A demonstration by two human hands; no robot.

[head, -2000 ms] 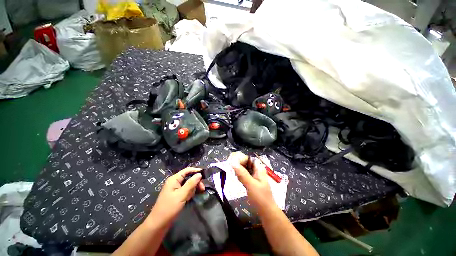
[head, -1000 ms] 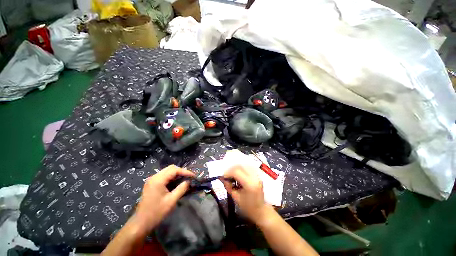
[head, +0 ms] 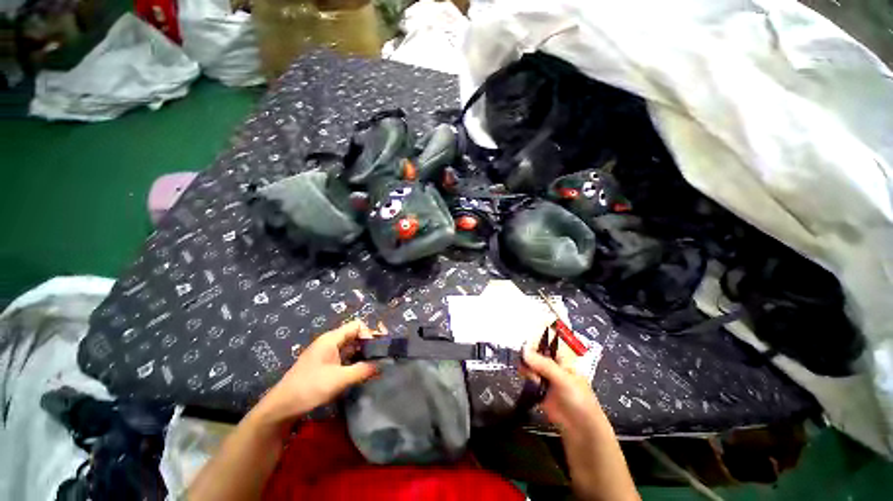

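A grey bag (head: 409, 411) hangs below my hands at the table's front edge, over a red-clothed lap, its plain grey side showing. My left hand (head: 328, 370) grips the left end of its black webbing strap (head: 416, 348). The strap runs straight across above the bag to my right hand (head: 556, 377), where a small black buckle (head: 486, 352) shows beside the fingers. My right hand pinches the strap's right end, and a dark pointed tool, probably snips, sticks up from its fingers. A strap part hangs below the right hand.
Several grey cartoon bags (head: 411, 220) lie mid-table. A large white sack (head: 764, 127) at right spills black bags. White paper (head: 499, 311) with a red pen (head: 570, 338) lies beyond my right hand. A floor sack (head: 59, 303) with dark items stands at lower left.
My hands have moved apart and the strap is now stretched straight between them. The view has shifted, so the table's things sit further right and the lower-left sack shows more.
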